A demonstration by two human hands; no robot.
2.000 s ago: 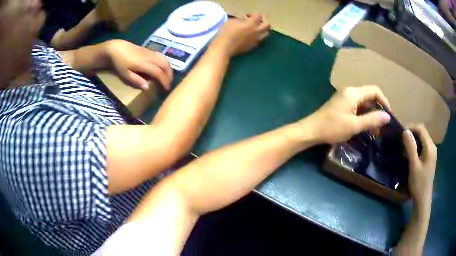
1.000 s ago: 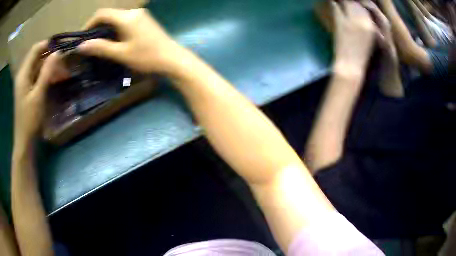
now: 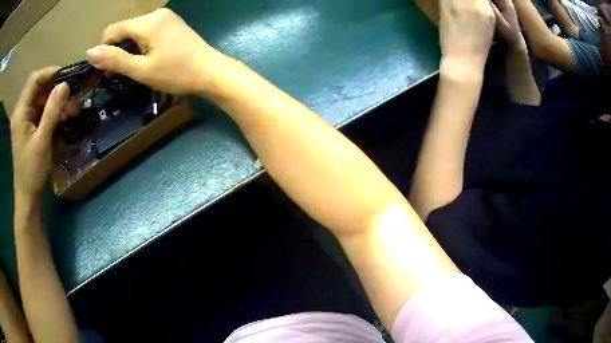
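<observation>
A thin black coiled cable [image 3: 75,70] is held between my two hands over an open brown cardboard box [image 3: 124,155] at the upper left. My left hand [image 3: 39,130] grips the cable's left end, thumb in front. My right hand [image 3: 151,57] pinches its right part between thumb and fingers. A black power adapter [image 3: 120,132] lies in the box under the cable. More black cable and small light or silver plug parts show around it. Shiny clear plastic [image 3: 79,159] lies at the box's left end. The hands hide part of the box and cable.
The box's raised lid [image 3: 74,28] stands behind my hands. The green bench [image 3: 167,194] has a front edge slanting up to the right. Another person's hands [image 3: 469,27] are at the bench's upper right, with further people's arms beyond.
The view has swung right, so the box and my hands now appear at the left; the scale and checked-shirt neighbour are out of view. The cable is now seen raised between both hands.
</observation>
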